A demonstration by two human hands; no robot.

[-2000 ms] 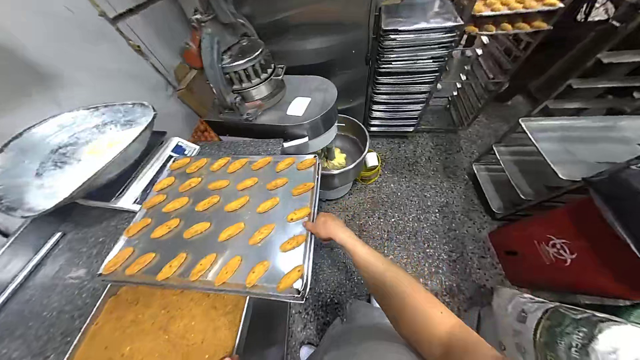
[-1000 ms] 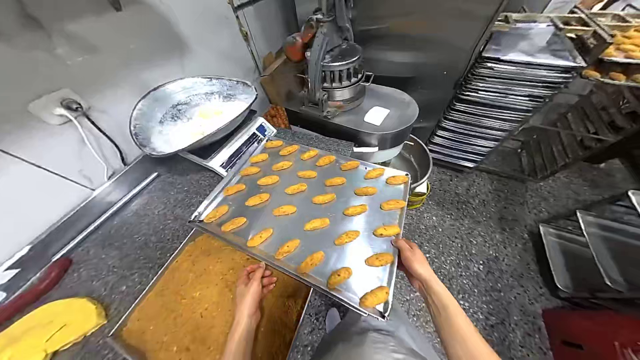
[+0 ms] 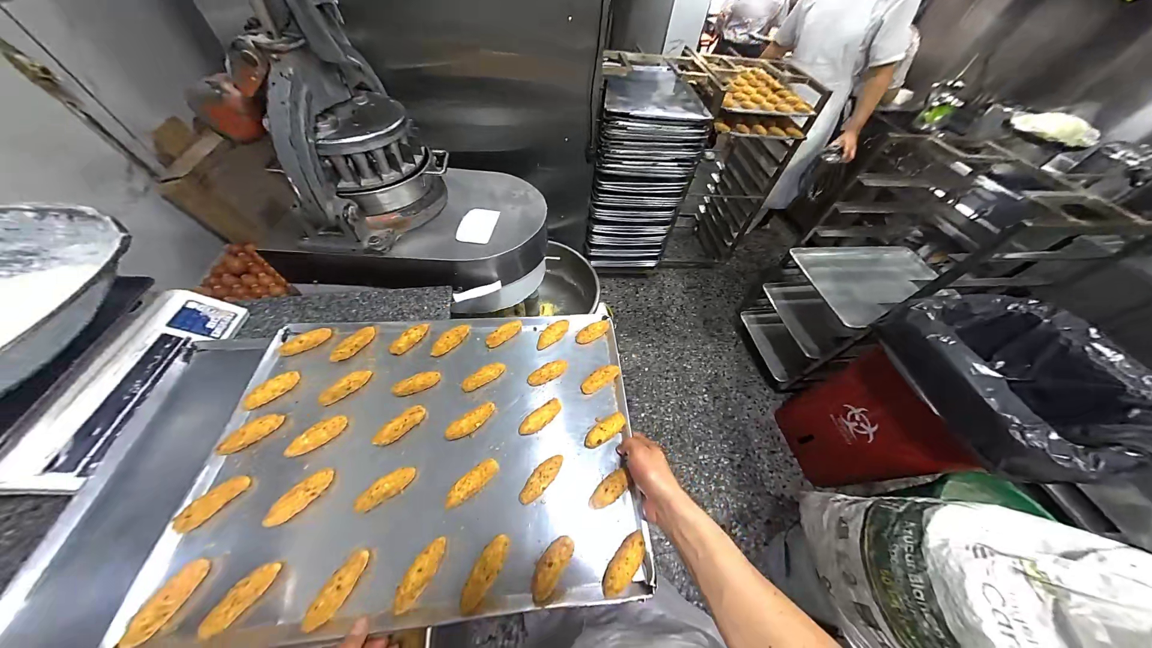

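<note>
A metal baking sheet (image 3: pixel 360 535) with rows of oval orange-brown dough pieces (image 3: pixel 472 420) spans the lower left and middle of the view. My right hand (image 3: pixel 650 477) grips its right edge, thumb on the rim. At the near edge, only the fingertips of my left hand (image 3: pixel 362 635) show, touching the rim at the bottom of the view; the rest is hidden. The sheet lies over another metal tray (image 3: pixel 135 504), whose left part shows beside a white scale (image 3: pixel 126 378). A large metal scoop pan (image 3: pixel 54 270) with white powder rests on the scale.
Beyond the sheet stand a mixer (image 3: pixel 495 207) with a bowl (image 3: pixel 569 279), a dough press (image 3: pixel 369 162) and stacked trays (image 3: pixel 648 162). Racks (image 3: pixel 765 171), a red bin (image 3: pixel 877 418) and a plastic sack (image 3: pixel 1008 576) are on the right. A person (image 3: pixel 837 72) stands behind.
The left hand was in plain view near the sheet's near edge one second ago; now only fingertips show there. The right hand still holds the right edge. The view has swung to the right.
</note>
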